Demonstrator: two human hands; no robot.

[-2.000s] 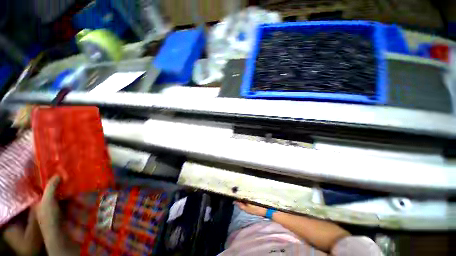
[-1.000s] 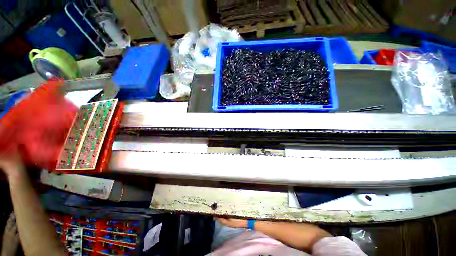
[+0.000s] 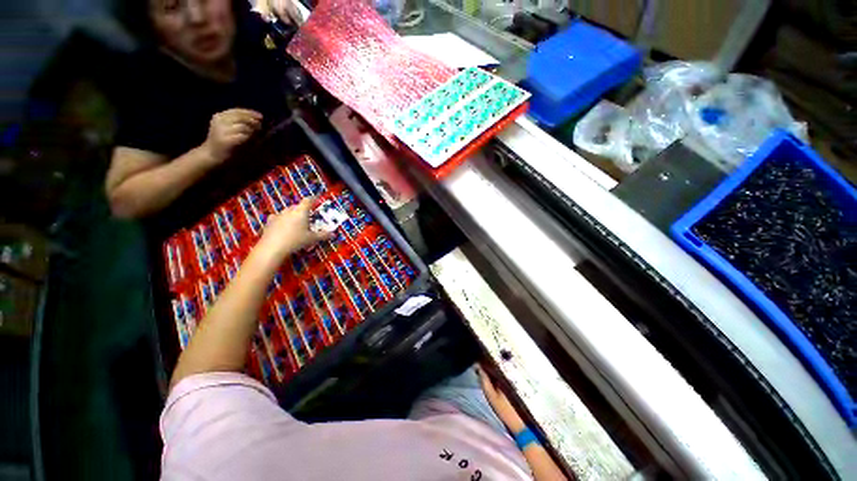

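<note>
A black tote [image 3: 350, 360] holds many upright boards in red wrapping [image 3: 310, 305], packed in rows. My left hand [image 3: 293, 228] reaches over them, its fingertips at a small white patch [image 3: 329, 218] among the boards. Whether it grips anything cannot be told. A green and white board panel [image 3: 460, 115] lies on a red wrapping [image 3: 355, 70] at the rails, top centre. My right hand [image 3: 490, 387] is low beside the rail edge, partly hidden, below a blue wrist strap [image 3: 525, 438]; its fingers are unclear.
Another person [image 3: 193, 103] stands behind the tote, one hand [image 3: 232, 131] near its far edge. Long pale rails [image 3: 573, 310] run diagonally to the lower right. Beyond are a blue bin [image 3: 689, 233] of black parts, clear plastic bags [image 3: 672, 108] and a blue box [image 3: 580, 70].
The view has turned left. My left hand has left the red wrapping and is now over the tote. The wrapping is spread out behind the panel. The other person has come into view.
</note>
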